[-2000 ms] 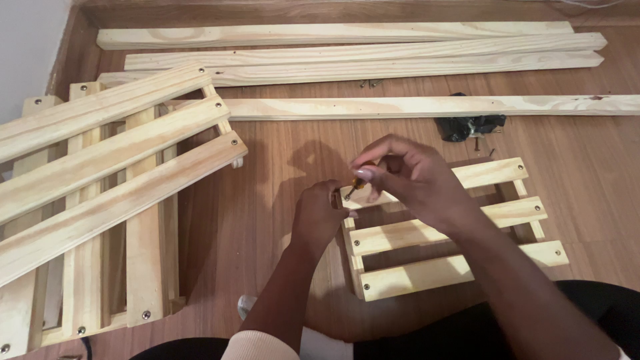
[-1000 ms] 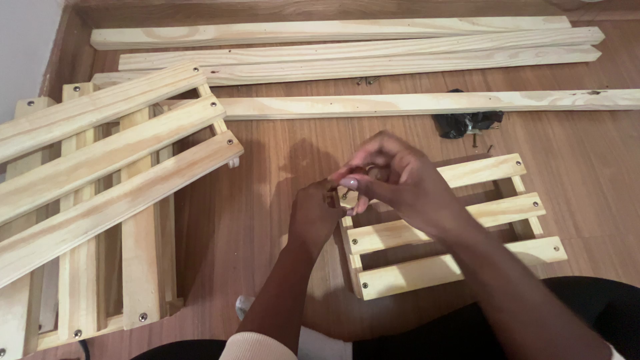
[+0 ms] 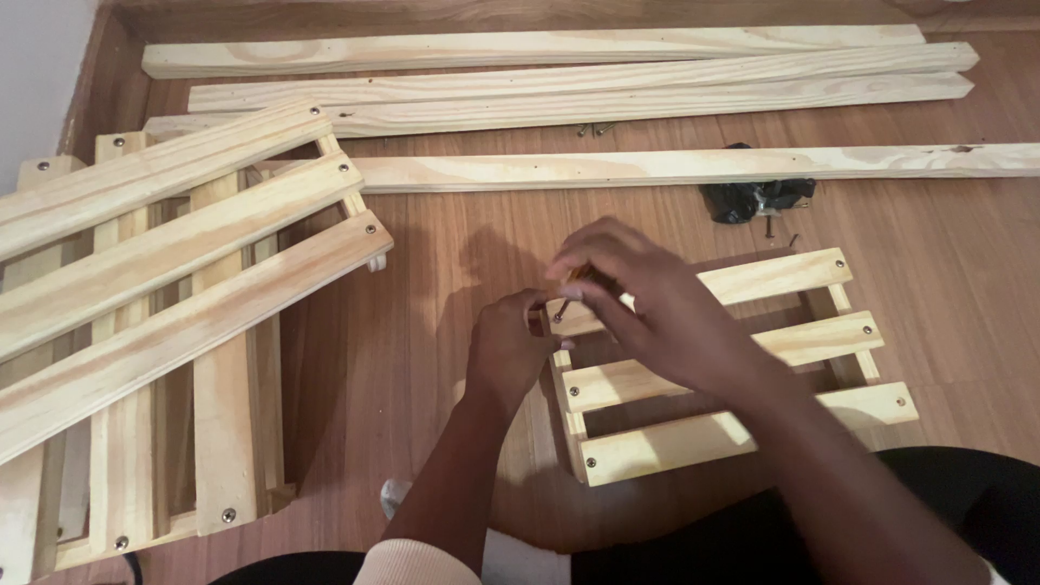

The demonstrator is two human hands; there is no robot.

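A small slatted pine panel (image 3: 650,447) lies on the wood floor, with screws set near its slat ends. My right hand (image 3: 642,301) is closed around the amber handle of a screwdriver (image 3: 563,309), whose shaft points down at a screw (image 3: 557,318) in the far left corner of the top slat. Beside that corner, my left hand (image 3: 516,345) grips the panel's edge between thumb and fingers. My right hand and forearm hide parts of the slats.
Larger slatted pine panels (image 3: 223,325) are stacked at the left. Several long pine boards (image 3: 528,57) lie across the back. A black plastic bag (image 3: 731,201) touches one board, with loose screws (image 3: 769,227) nearby. More screws (image 3: 595,129) lie between boards.
My right hand has turned and shifted slightly at the panel's corner, where the screwdriver shaft now shows more plainly. My left hand stays at the same corner.
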